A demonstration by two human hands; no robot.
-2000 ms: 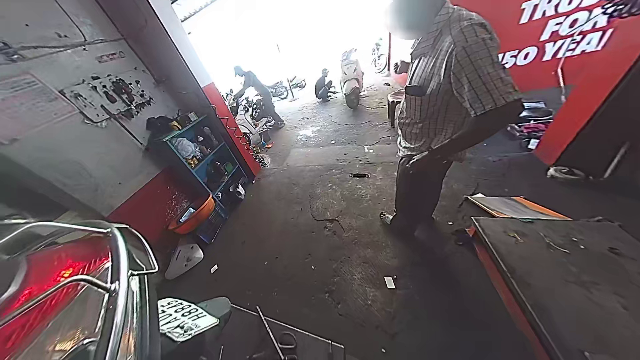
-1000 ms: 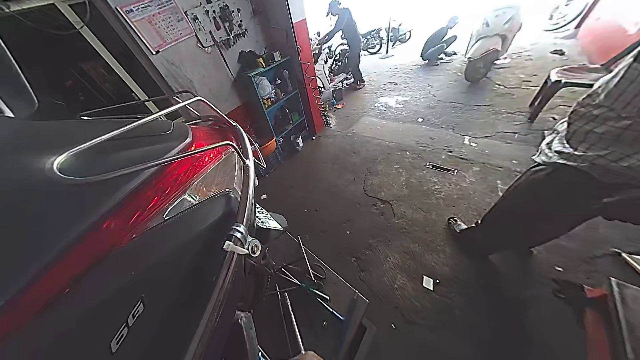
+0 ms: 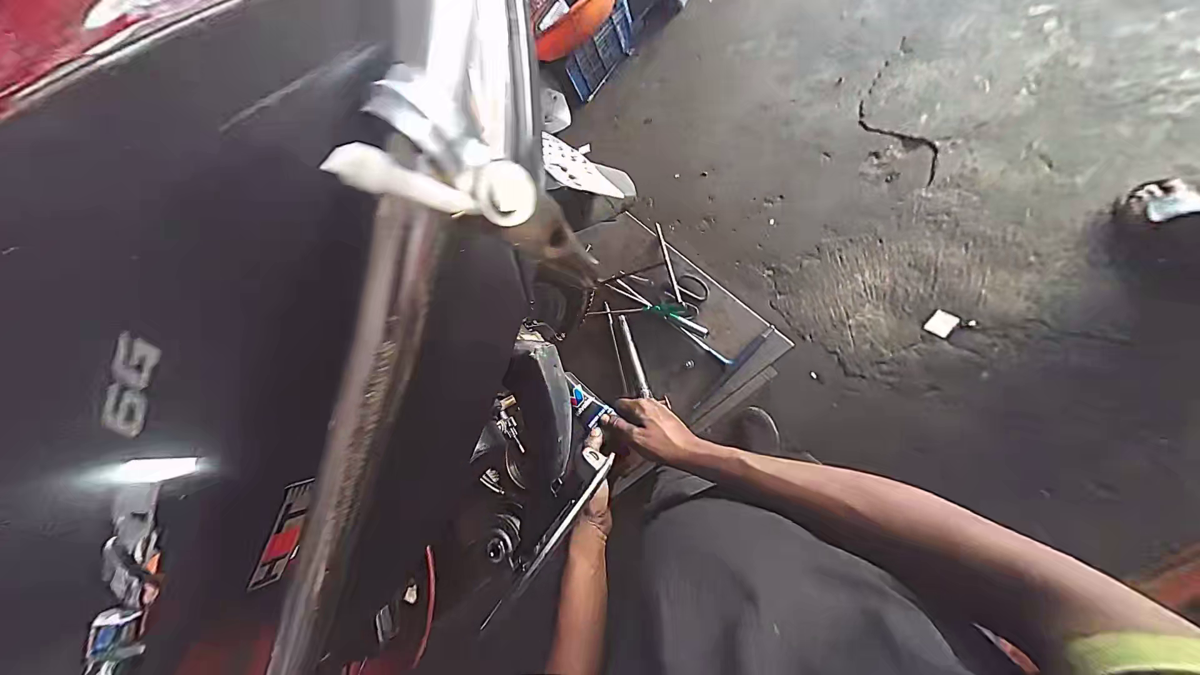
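Beside the scooter's dark body panel, my two hands meet low at its underside. My left hand reaches up from below, its fingertips at the lower end of a small blue packet or container that bears a logo. From the right comes my right hand, its fingertips pinching the right edge of the same blue thing. A metal rod-like tool lies just above my right knuckles. A long flat metal part passes over the left hand and hides some of it.
On a dark low platform lie scissors, a green-handled screwdriver and several thin tools. The scooter's chrome rail stands in the upper foreground. An orange basin and a white scrap are on the floor side.
The view has swung down sharply to the scooter's side and the tools. Both hands and forearms are now in sight, at the blue thing; a second ago only a fingertip showed at the bottom edge.
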